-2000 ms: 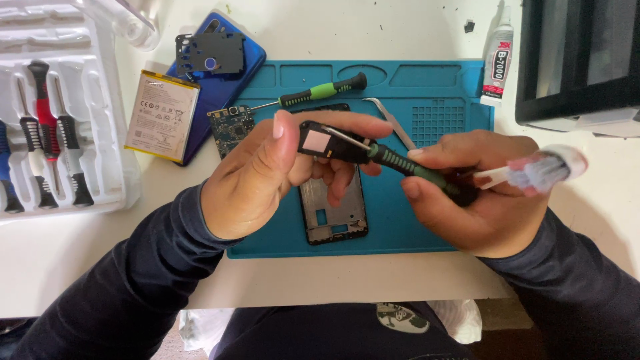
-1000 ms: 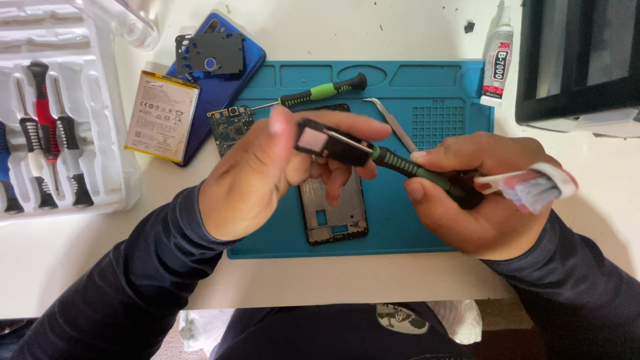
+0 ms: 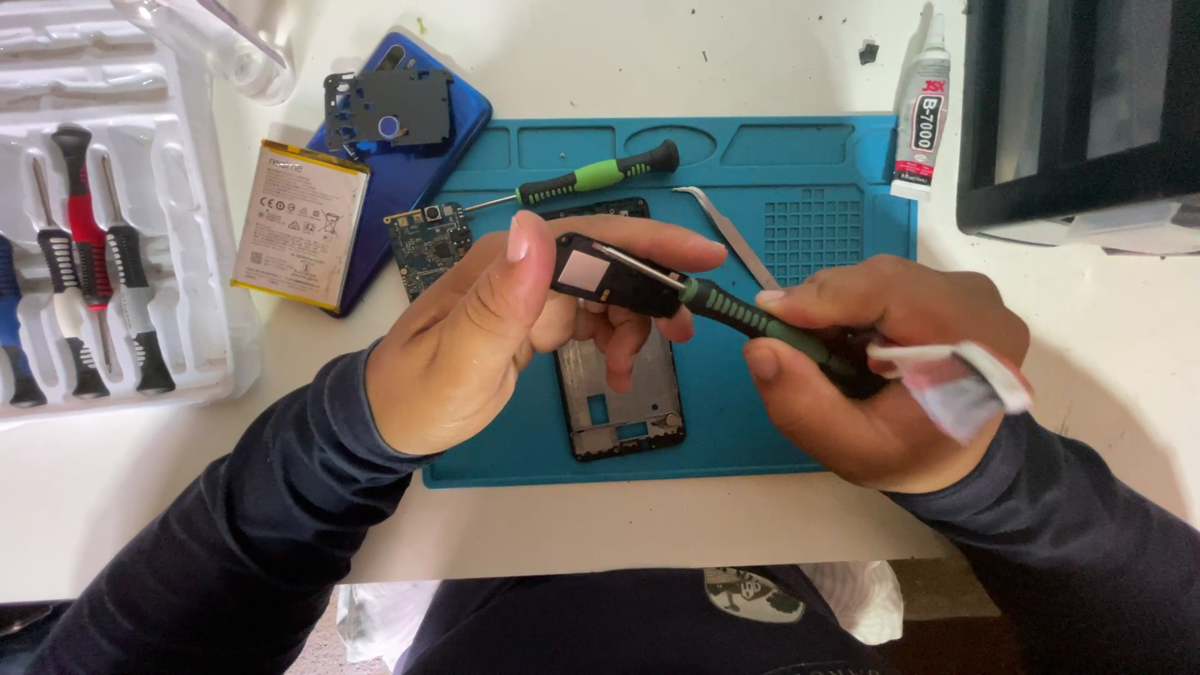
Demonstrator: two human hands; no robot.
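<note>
My left hand [image 3: 478,337] holds a small black phone speaker module [image 3: 600,277] with a pale square patch, raised over a teal silicone repair mat [image 3: 750,412]. My right hand [image 3: 881,366] grips a green and black screwdriver [image 3: 750,314], its metal shaft lying across the module's face. A crumpled piece of clear and red plastic [image 3: 956,384] sticks out by the right hand. Beneath my left hand, partly hidden, a phone mid-frame [image 3: 628,403] rests on the mat. Tweezers [image 3: 736,239] lie beyond my right thumb, and a phone circuit board [image 3: 427,248] is left of the module.
Another green screwdriver [image 3: 595,178] lies across the mat. Left are a phone battery [image 3: 300,225], a blue back cover [image 3: 469,103] with a dark bracket [image 3: 403,108], and a white tray [image 3: 220,309] of screwdrivers. At right are a B-7000 glue tube [image 3: 923,122] and a black-framed box [image 3: 980,141].
Both hands keep nearly the same place, with the screwdriver shaft still across the module. The plastic by my right hand has shifted its shape and hangs lower.
</note>
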